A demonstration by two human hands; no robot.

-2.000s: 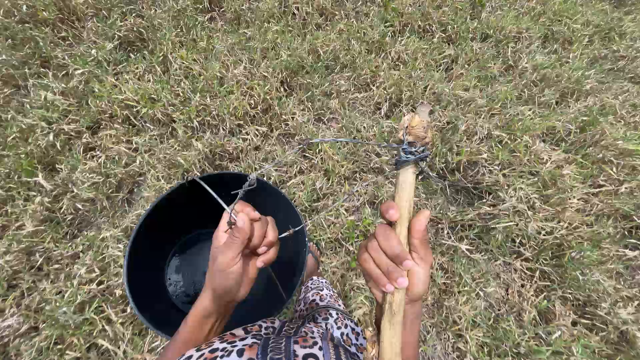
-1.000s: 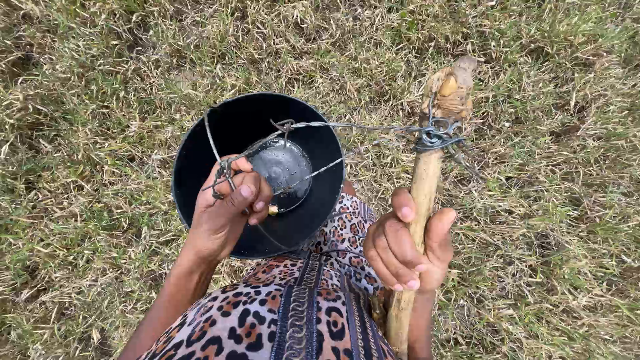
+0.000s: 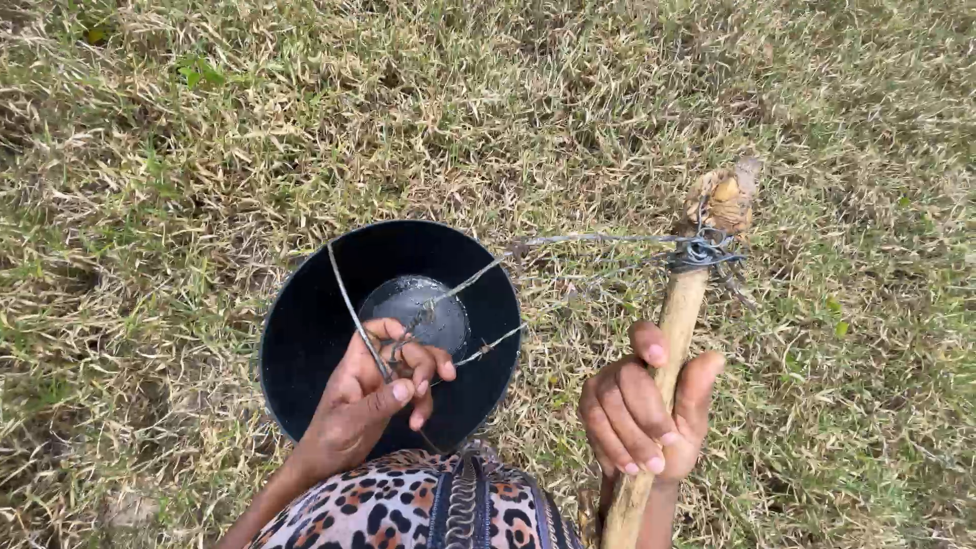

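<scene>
My left hand (image 3: 374, 396) pinches a metal wire (image 3: 348, 303) between thumb and fingers, over a black bucket (image 3: 290, 335). Twisted wire strands (image 3: 602, 238) run from near these fingers to the right, up to a knot of wire (image 3: 703, 250) wound around a wooden stick (image 3: 681, 305). My right hand (image 3: 648, 415) grips the stick lower down, fingers wrapped around it and thumb along its right side. The stick leans slightly right, its rough, frayed head (image 3: 724, 200) above the wire knot. Some of the wire is hidden behind my left fingers.
Dry, patchy grass (image 3: 191, 152) covers the ground all around. The bucket stands just in front of my leopard-print clothing (image 3: 381, 507), with a wet-looking round bottom (image 3: 435, 316). A thinner barbed or knotted strand (image 3: 492, 347) crosses the bucket's right part.
My left hand has opened from a tight fist into a looser pinch on the wire. My right hand keeps its hold on the stick.
</scene>
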